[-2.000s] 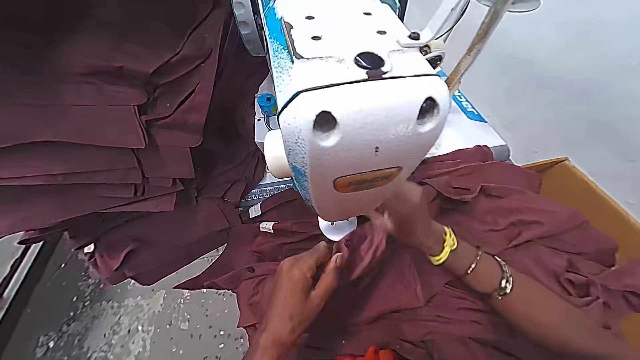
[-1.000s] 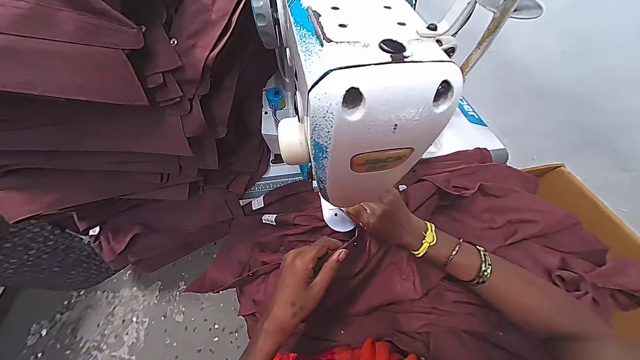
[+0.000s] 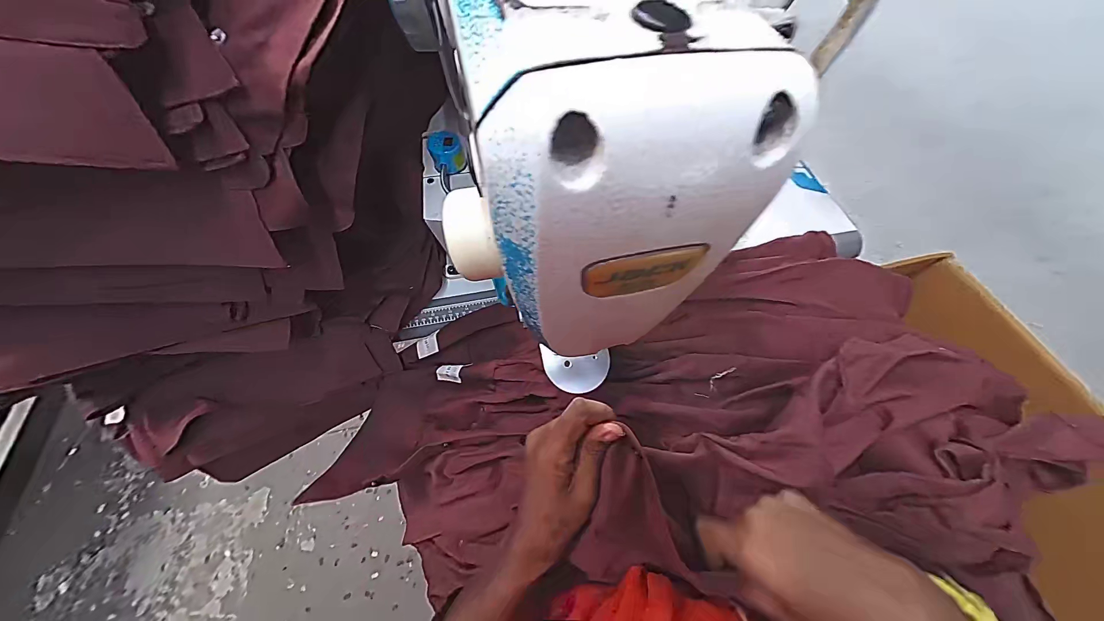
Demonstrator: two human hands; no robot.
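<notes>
The white Jack sewing machine head [image 3: 638, 198] stands at the centre, with a round white disc [image 3: 576, 369] below its front. Maroon cloth [image 3: 759, 371] lies bunched under and around it. Just in front of the disc, my left hand [image 3: 565, 474] pinches a raised fold of the cloth between thumb and fingers. My right hand [image 3: 776, 543], blurred, is low on the right over the cloth; whether its fingers hold any cloth cannot be made out. Small white labels [image 3: 450, 373] show on the cloth left of the disc.
Stacked maroon garment pieces [image 3: 129, 216] fill the left side. A cardboard box [image 3: 992, 302] is at the right, partly under the cloth. Below left lies a grey speckled surface [image 3: 216, 535]. Red cloth [image 3: 647, 599] shows at the bottom edge.
My right hand has moved from beside the machine's front down toward the lower right. My left hand now pinches up a cloth fold; a second ago it lay flatter on the cloth.
</notes>
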